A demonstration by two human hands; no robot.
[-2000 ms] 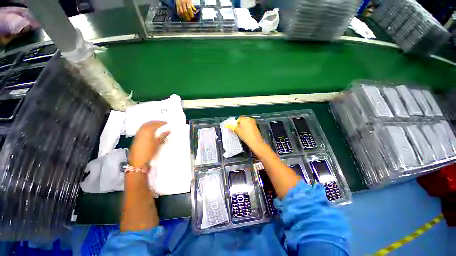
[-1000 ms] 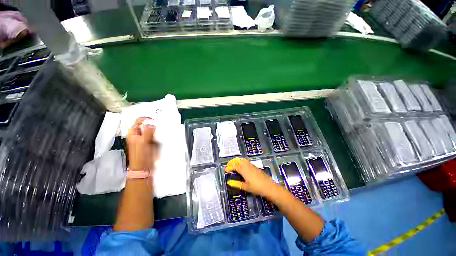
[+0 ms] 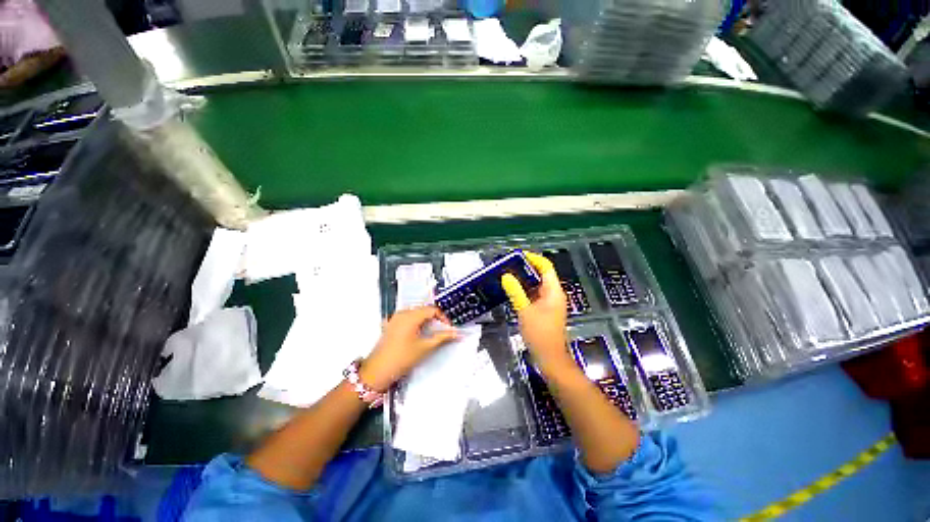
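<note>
My right hand [image 3: 540, 306], with yellow finger cots, holds a dark keypad phone [image 3: 487, 289] by its screen end, tilted above the clear blister tray [image 3: 668, 306]. My left hand [image 3: 408, 347] holds a thin white sleeve [image 3: 436, 398] at the phone's keypad end. The sleeve hangs over the tray's near left pockets. Whether the phone's end is inside the sleeve's mouth I cannot tell. The near pocket second from left is empty. Unbagged phones lie in the right-hand pockets. White bagged phones show partly in the far left pockets.
White empty sleeves [image 3: 331, 306] and a crumpled whitish bundle [image 3: 211, 354] lie left. A tall tray stack [image 3: 102, 306] and wrapped pole [image 3: 189, 163] stand further left. Trays of bagged phones [image 3: 816, 275] are stacked right. A green conveyor [image 3: 459, 143] runs beyond. Red bags [image 3: 897, 372] are at lower right.
My right hand has lifted the phone from the near second pocket and raised it over the tray. My left hand has moved right from the sleeve pile with a sleeve.
</note>
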